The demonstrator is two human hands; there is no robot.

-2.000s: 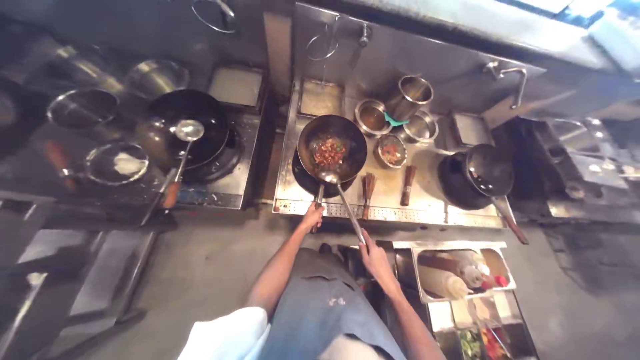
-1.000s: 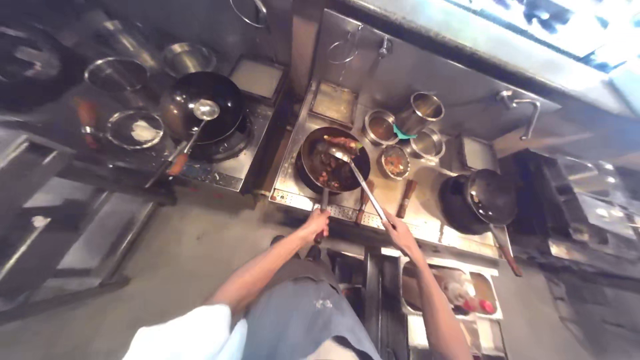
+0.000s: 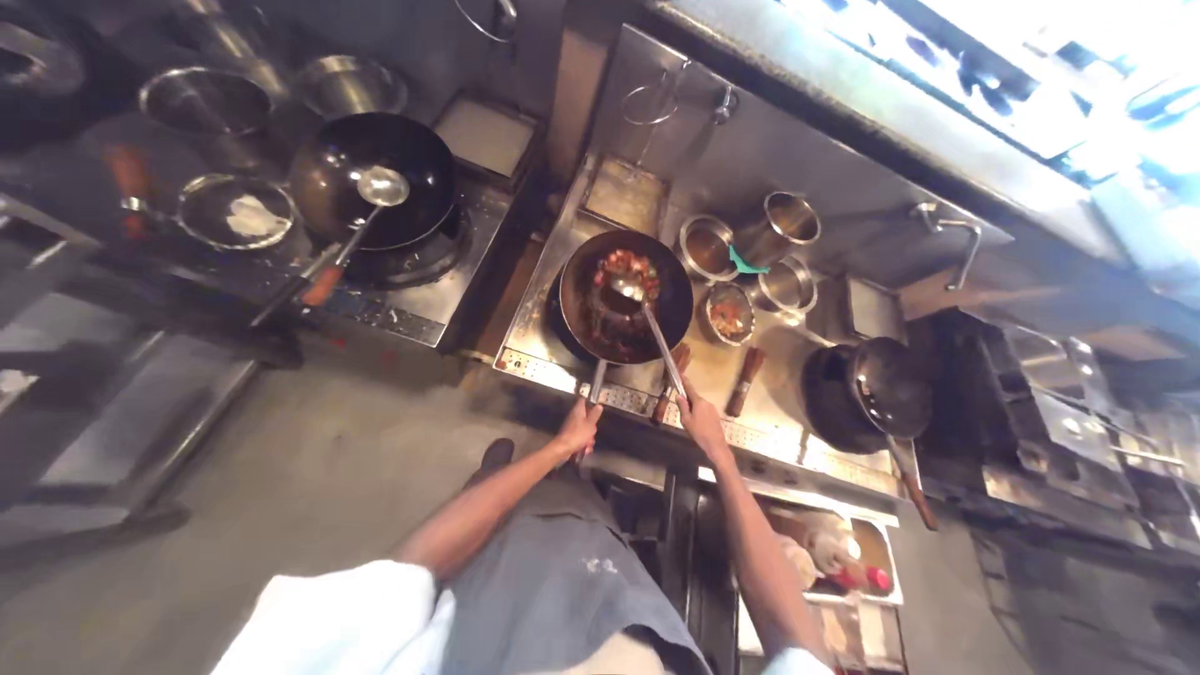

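Observation:
My left hand [image 3: 578, 427] is closed around the handle of a dark wok [image 3: 586, 323] that sits over the middle burner. In my right hand [image 3: 698, 422] is the long handle of a metal ladle [image 3: 661, 342], whose bowl rests in the wok against chopped reddish food [image 3: 633, 267]. The food lies toward the wok's far side, with brown sauce or residue nearer me. To the right of the wok are a small bowl of chopped food [image 3: 730, 314] and two brushes with brown bristles, one partly behind the ladle handle, the other [image 3: 745, 382] in full view.
Metal pots, one [image 3: 792, 217] taller, stand behind the small bowl near a green cloth-like item [image 3: 747, 263]. Another wok [image 3: 375, 178] with a ladle is at left. Stacked dark pans [image 3: 891, 386] sit at right. A steel tray [image 3: 877, 548] of bottles stands beside my right forearm.
The food, spread toward the right and near sides of the wok a second ago, is now gathered at its far side. The ladle has moved with my right hand; both hands keep their holds.

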